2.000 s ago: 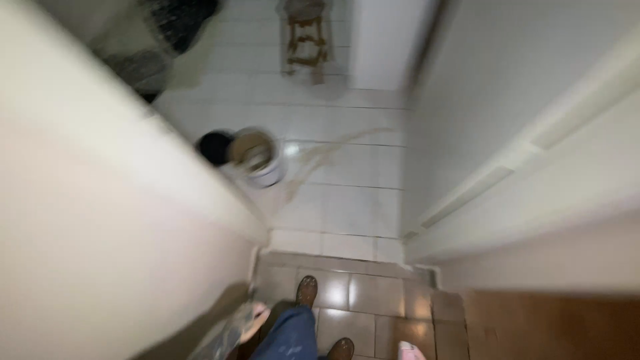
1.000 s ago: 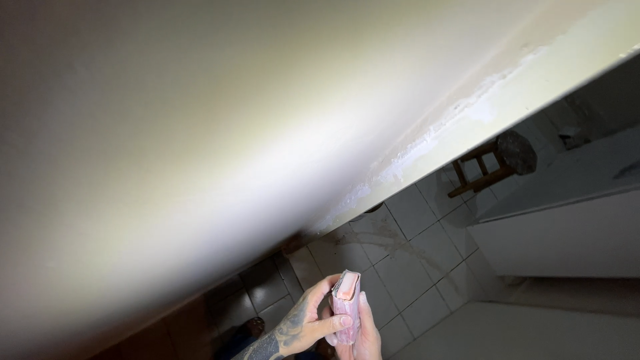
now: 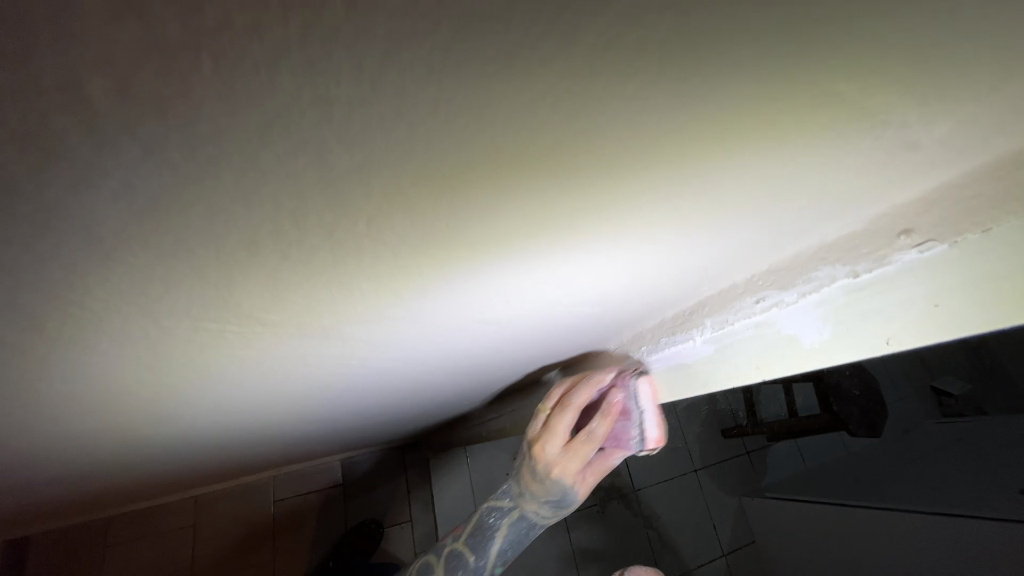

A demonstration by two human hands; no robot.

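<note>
My left hand (image 3: 572, 440), with a tattooed forearm, grips a dusty pink sanding block (image 3: 640, 412) with layered edges. The block is at the lower end of the door frame edge in view, close to the corner where the pale wall (image 3: 480, 200) meets the frame (image 3: 864, 328). A rough line of whitish filler (image 3: 768, 304) runs along that joint. At the bottom edge only a small bit of skin shows, seemingly of my right hand (image 3: 638, 570); its fingers and anything in them are hidden.
Beyond the frame a dark wooden stool (image 3: 856, 404) stands on the tiled floor (image 3: 664, 480). A pale ledge or tub side (image 3: 880, 528) is at lower right. A dark shoe (image 3: 360, 540) shows at lower left on brownish tiles (image 3: 232, 512).
One second ago both hands were together at the block, lower in view. Now my left hand alone holds it, up by the wall corner, and my right hand has dropped almost out of view.
</note>
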